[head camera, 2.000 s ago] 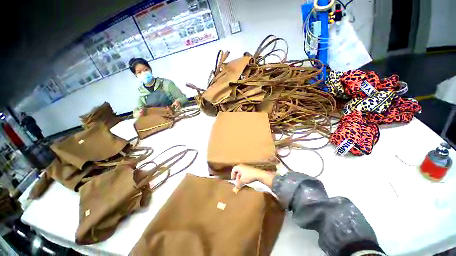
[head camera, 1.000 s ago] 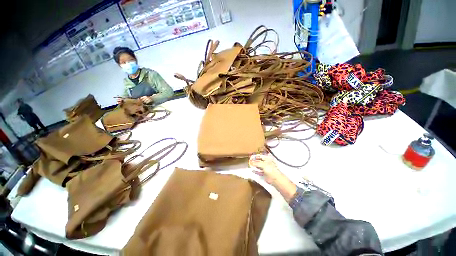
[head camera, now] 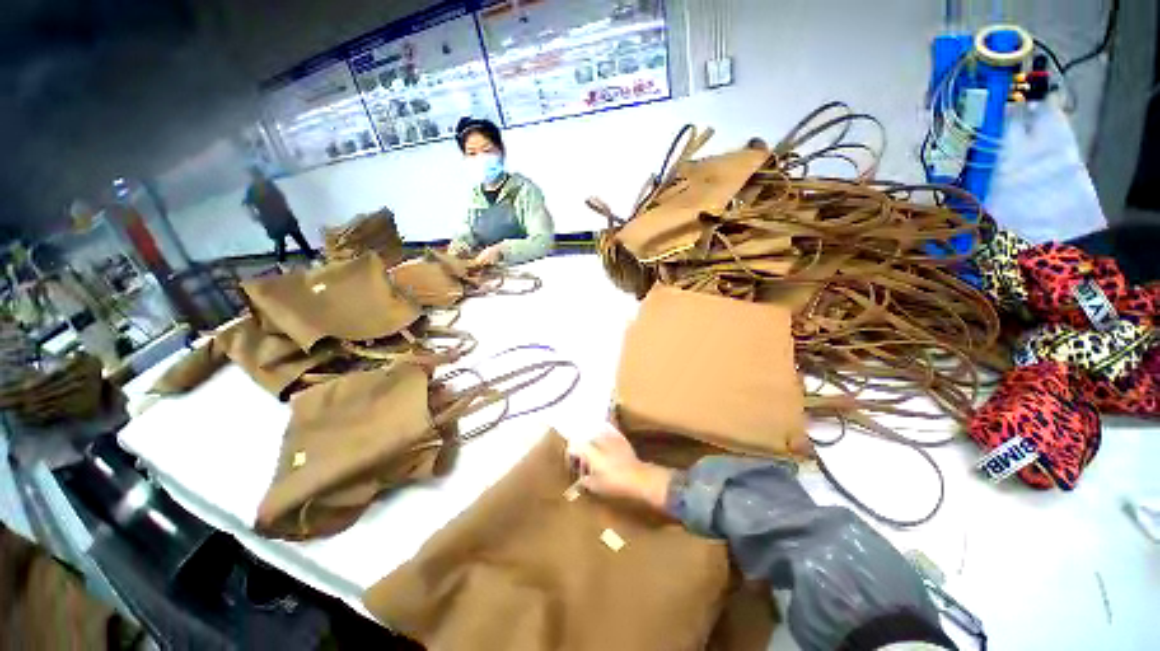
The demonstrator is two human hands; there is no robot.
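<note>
A large brown bag body (head camera: 509, 572) lies nearest to me on the white table, with a small pale label patch (head camera: 612, 541) on its face. My right hand (head camera: 616, 468), in a grey sleeve, is at the bag's top edge with its fingers pinched around a small pale piece by that edge. Whether the fingers also grip the bag edge is hard to tell. My left hand is not in view. A flat brown bag (head camera: 707, 369) lies just behind my right hand.
Brown bags (head camera: 350, 443) with loop straps lie at left. A heap of brown bags and straps (head camera: 814, 242) is at the back, leopard-print bundles (head camera: 1037, 424) at right. A metal tool (head camera: 952, 598) lies right of my sleeve. A masked person (head camera: 499, 210) sits across the white table (head camera: 204, 439).
My right hand has moved from the flat bag's front edge back to the near bag's top edge. The view has turned left, and the red bottle is out of frame.
</note>
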